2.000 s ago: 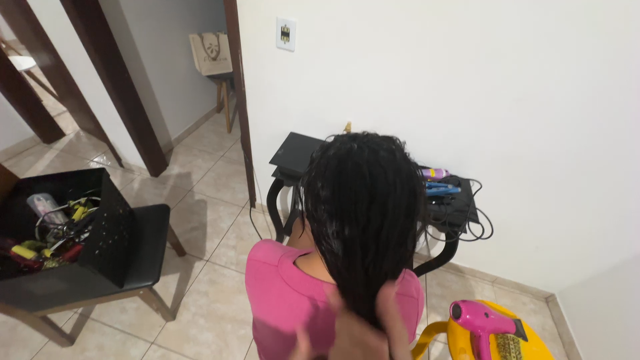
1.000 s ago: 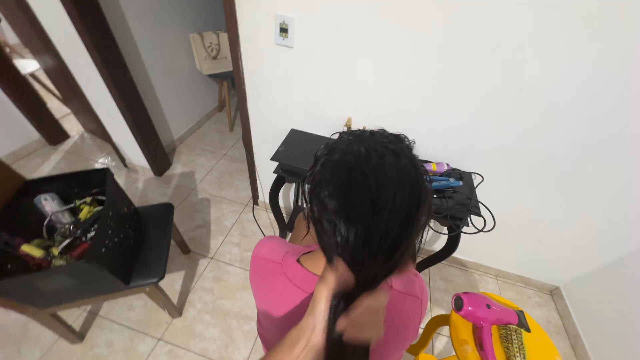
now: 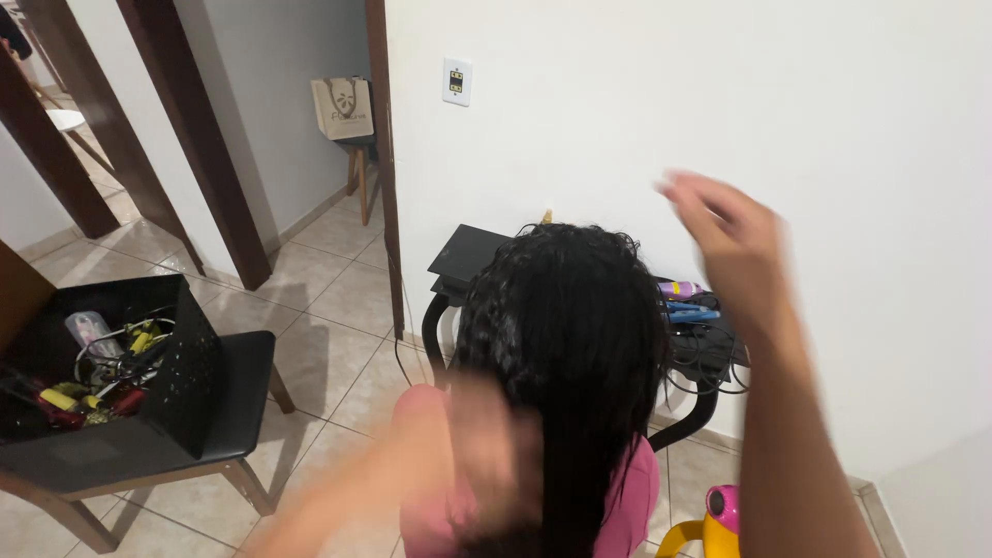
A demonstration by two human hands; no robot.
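Note:
A person in a pink shirt (image 3: 639,496) sits with their back to me, their long dark wet-looking hair (image 3: 570,325) hanging down the back. Blurred by motion, my left hand (image 3: 488,442) is at the left side of the hair near the shoulder; whether its fingers hold any strands cannot be told. My right hand (image 3: 728,221) is raised to the right of the head, away from the hair, with its fingers bent and nothing seen in it. Beyond the head stands a black table (image 3: 473,252), with a purple bottle (image 3: 680,290) and a blue item (image 3: 692,313) on its right part.
At left, a black box (image 3: 186,372) of tools and cords rests on a chair (image 3: 248,387). A pink hair dryer (image 3: 722,504) lies on a yellow stool (image 3: 686,535) at lower right, partly behind my forearm. Loose black cables (image 3: 697,356) hang at the table. A white wall (image 3: 604,116) stands behind.
My right hand has left the hair and risen to the right of the head. Both hands were at the hair behind the neck before. My left hand is now further left.

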